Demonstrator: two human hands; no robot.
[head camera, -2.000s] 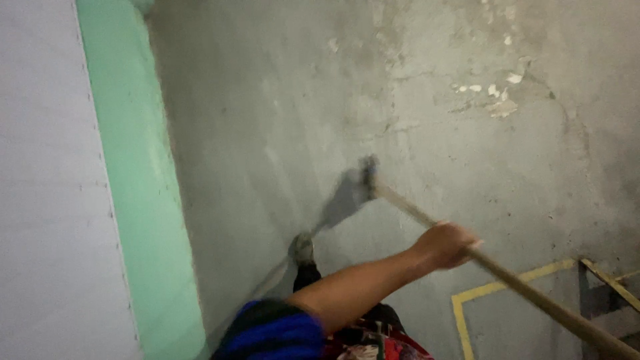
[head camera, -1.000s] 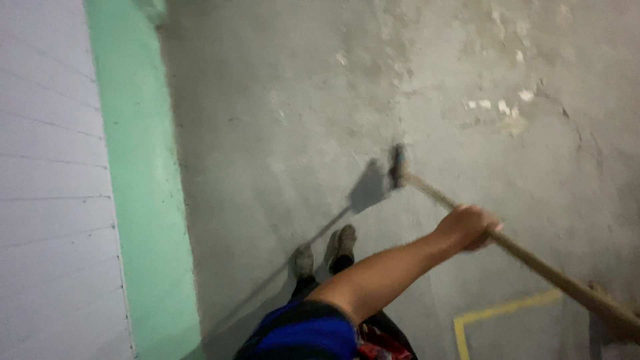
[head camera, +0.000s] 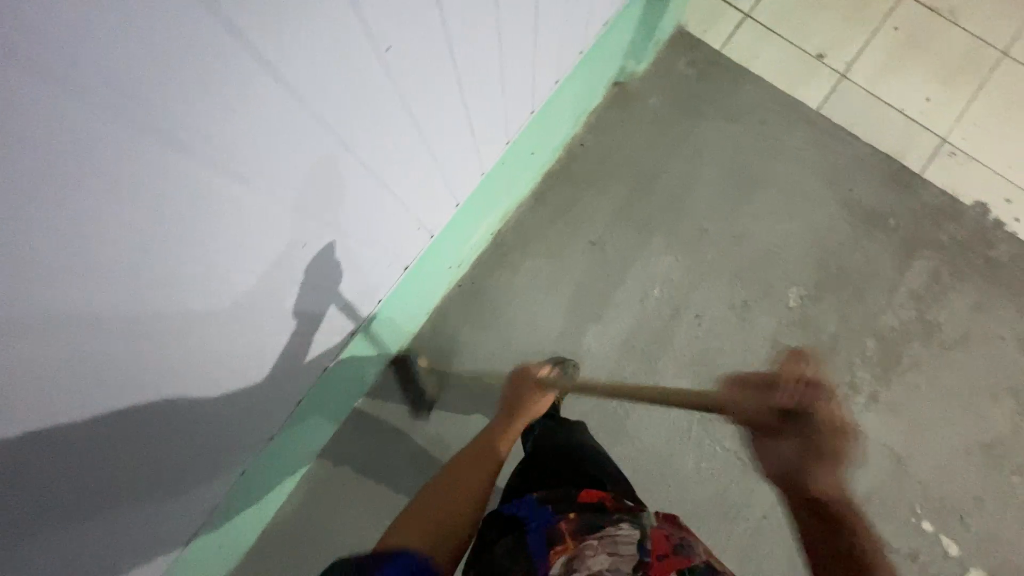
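Observation:
A long wooden handle (head camera: 640, 392) runs roughly level across the lower middle of the view. At its left end a dark, blurred tool head (head camera: 414, 386), whose exact kind I cannot tell, is at the foot of the wall, near the green band. My left hand (head camera: 528, 392) is closed round the handle nearer the head, above my shoe (head camera: 565, 370). Farther right, my right hand (head camera: 788, 412) grips the handle near its other end; it is blurred by motion.
A white wall (head camera: 240, 160) with a green lower band (head camera: 480, 212) runs diagonally at the left and carries my shadow. Grey concrete floor (head camera: 680, 240) with worn patches (head camera: 904, 296) meets pale square tiles (head camera: 864, 72) at the upper right.
The view has turned strongly. The tool head has gone from the open floor to the wall's foot, and both hands now show on the handle. The yellow floor line is out of view.

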